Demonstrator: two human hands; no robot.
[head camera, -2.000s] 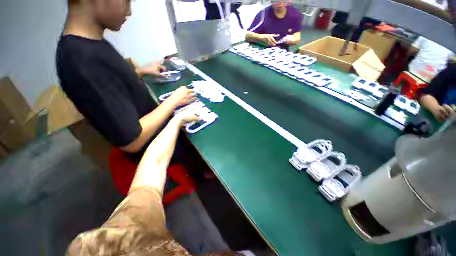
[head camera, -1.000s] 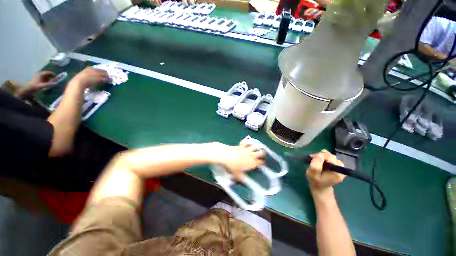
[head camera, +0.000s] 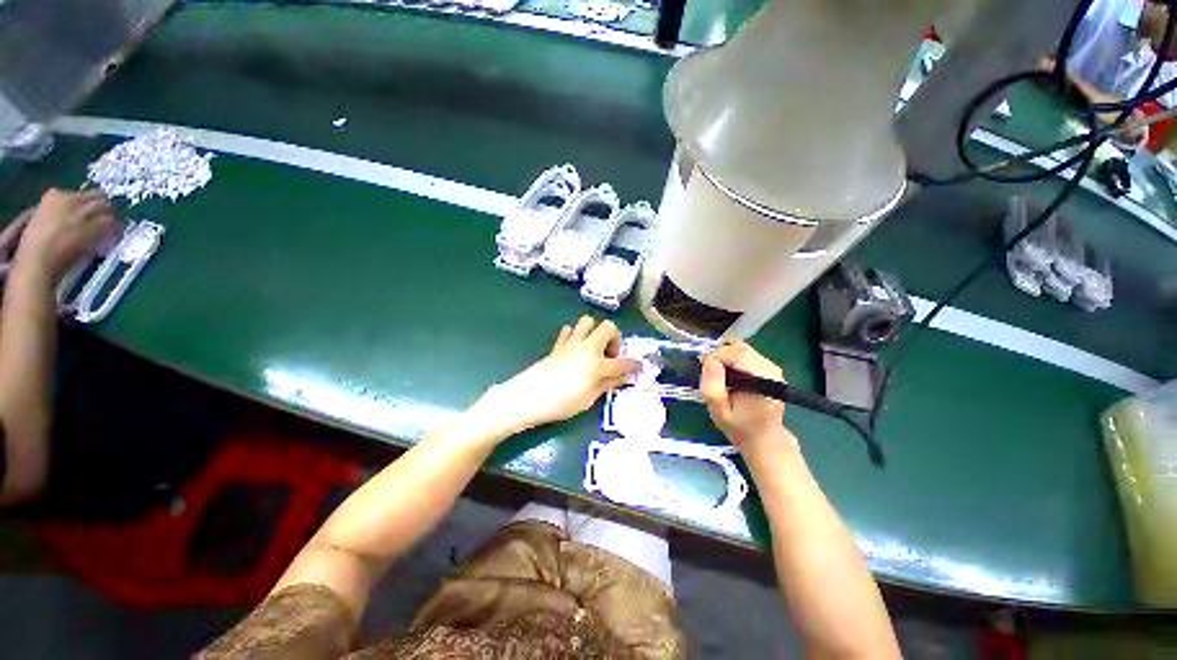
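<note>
Three white plastic frames (head camera: 700, 475) lie in a row on the green bench just in front of me, each with a round white disc at its left end. My left hand (head camera: 596, 361) has its fingertips on the left end of the farthest frame and holds it down. My right hand (head camera: 742, 387) grips the black soldering iron (head camera: 800, 395), its tip side pointing left over the farthest frame. The iron's tip is hard to make out there. The fume extraction hood (head camera: 774, 219) hangs just beyond the hands.
Three fitted frames (head camera: 577, 239) stand left of the hood. An iron stand (head camera: 858, 322) with a looping black cord is on the right, with more frames (head camera: 1058, 258) beyond. A yellowish bag (head camera: 1149, 490) is far right. A neighbour's hands (head camera: 67, 232) and a small-parts pile (head camera: 151, 165) are at left.
The view has swung from the neighbour to my own place. The three frames my left hand was carrying now lie on the bench. My right hand has brought the iron left, over the farthest one.
</note>
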